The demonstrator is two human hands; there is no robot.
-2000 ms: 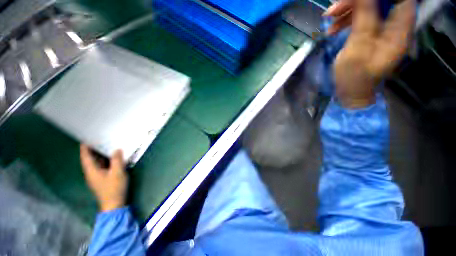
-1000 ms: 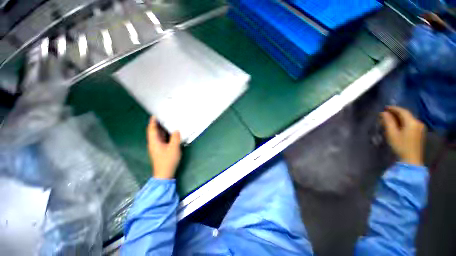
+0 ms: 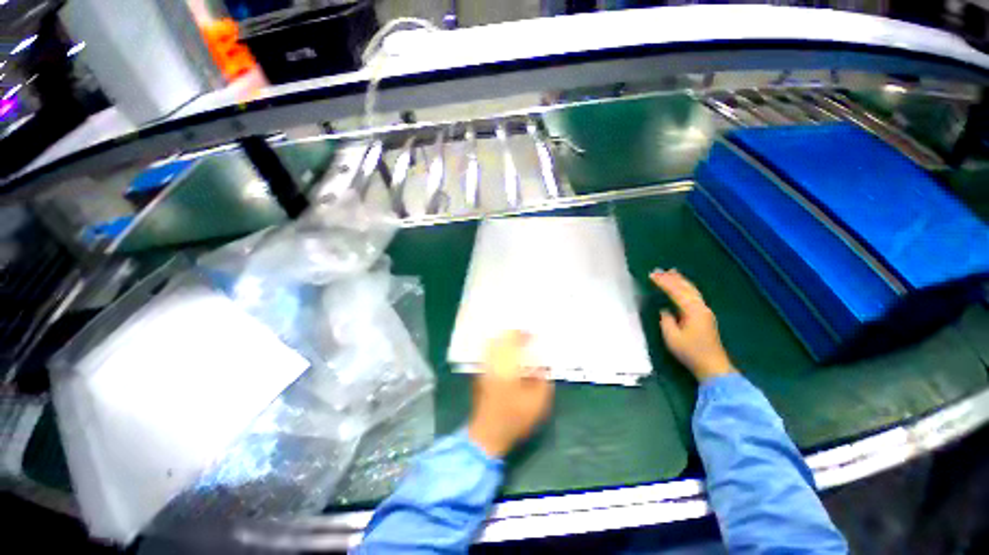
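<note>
A silver-white metal panel (image 3: 559, 284) lies flat on the green bench in front of me. My left hand (image 3: 508, 399) is blurred and lies over the panel's near edge, left of its middle; whether it grips the edge is not clear. My right hand (image 3: 692, 325) is just right of the panel, fingers apart, holding nothing.
Clear crumpled bubble wrap (image 3: 374, 336) lies left, with a second white panel (image 3: 179, 379) on it. Stacked blue-filmed panels (image 3: 857, 217) stand right. Metal rollers (image 3: 472, 168) and a long white shelf (image 3: 607, 35) run behind. The bench has a pale front edge (image 3: 607, 504).
The view has swung left and up. My right hand has come from beyond the bench edge to beside the panel. My left hand has shifted along the panel's near edge.
</note>
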